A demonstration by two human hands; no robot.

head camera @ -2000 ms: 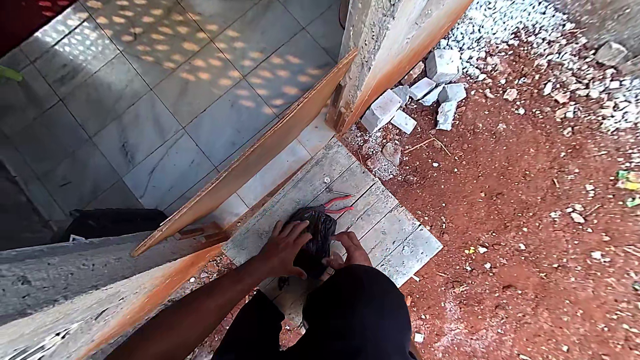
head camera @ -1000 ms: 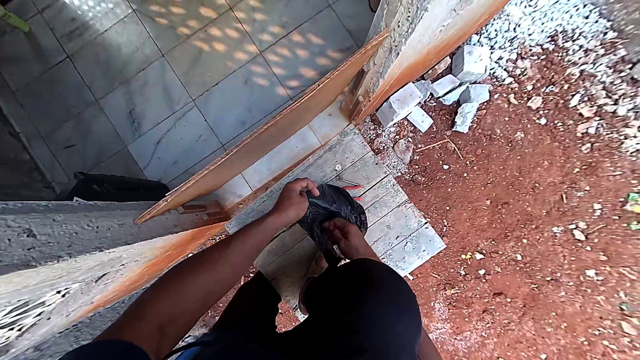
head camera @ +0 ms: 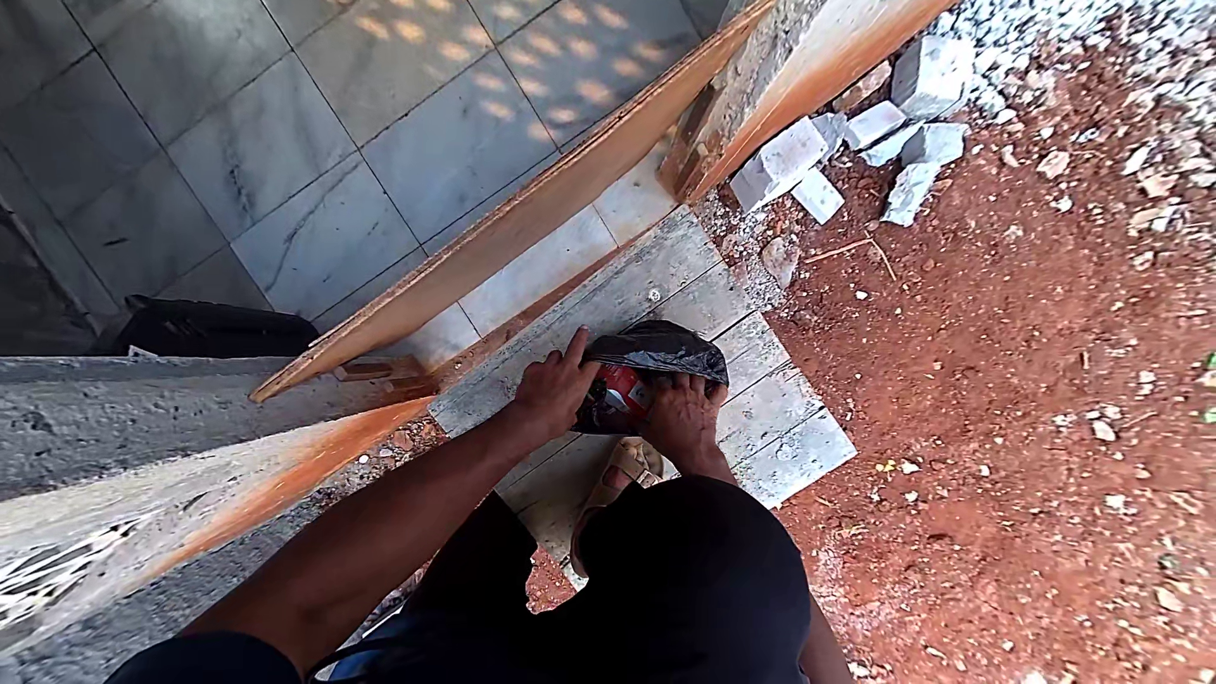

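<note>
A black plastic bag (head camera: 665, 347) is spread between my two hands above a step of grey wooden planks (head camera: 788, 418). Its mouth faces me, and a red item (head camera: 622, 388) with some white shows inside. My left hand (head camera: 556, 385) grips the bag's left edge, thumb and forefinger at the rim. On the right side, my right hand (head camera: 686, 413) has its fingers over the bag's edge and partly hidden in its folds. What else lies in the bag cannot be made out.
A wooden door (head camera: 532, 204) stands ajar along the tiled floor (head camera: 313, 180). Broken white blocks (head camera: 779, 161) lie beside the doorway on red soil (head camera: 978, 380). A black case (head camera: 218, 328) is behind the rough wall (head camera: 142, 418). My sandalled foot (head camera: 617, 475) rests on the planks.
The bag has been opened toward me, showing the red item. Red-handled pliers seen on the planks two seconds ago no longer show there. The view has shifted a little.
</note>
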